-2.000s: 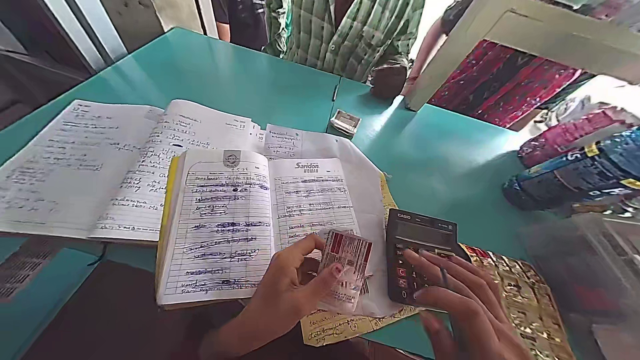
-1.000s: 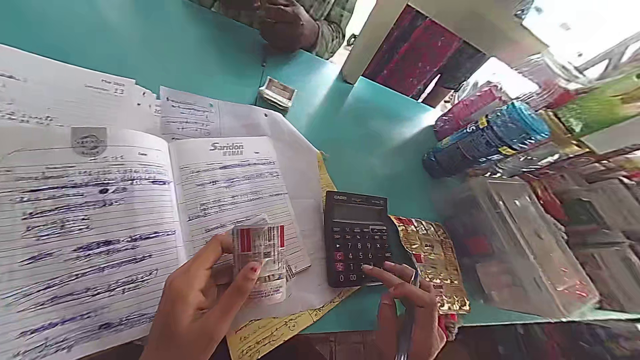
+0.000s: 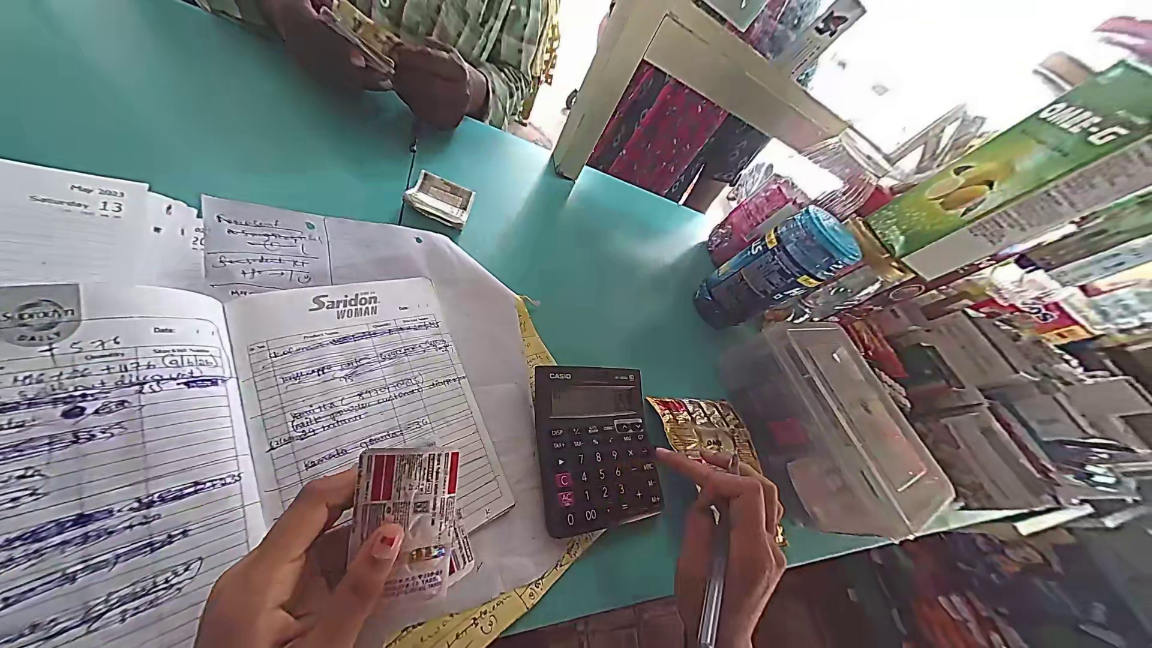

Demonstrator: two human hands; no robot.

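My left hand [image 3: 306, 558] grips a few blister packs of tablets [image 3: 407, 513], printed side up with red bars, over the lower edge of an open lined notebook [image 3: 378, 387]. A black Casio calculator [image 3: 594, 450] lies right of the notebook. My right hand [image 3: 733, 540] is beside it, its index fingertip at the calculator's right edge, and a pen [image 3: 713, 585] is held among the other fingers. Gold foil strips [image 3: 706, 427] lie partly behind my right hand. Crossed-out handwriting covers much of the notebook's left page [image 3: 108, 468].
Across the teal table [image 3: 540, 216], a person's hands [image 3: 396, 72] hold banknotes. A small folded bundle [image 3: 439, 198] lies mid-table. At right stand a blue jar [image 3: 778, 265], a clear plastic box [image 3: 855, 432] and stacked cartons. Loose papers [image 3: 81, 216] lie behind the notebook.
My right index finger has moved from the calculator's lower keys to its right edge. The other person's hands now show banknotes. The view has shifted right since the earliest frame.
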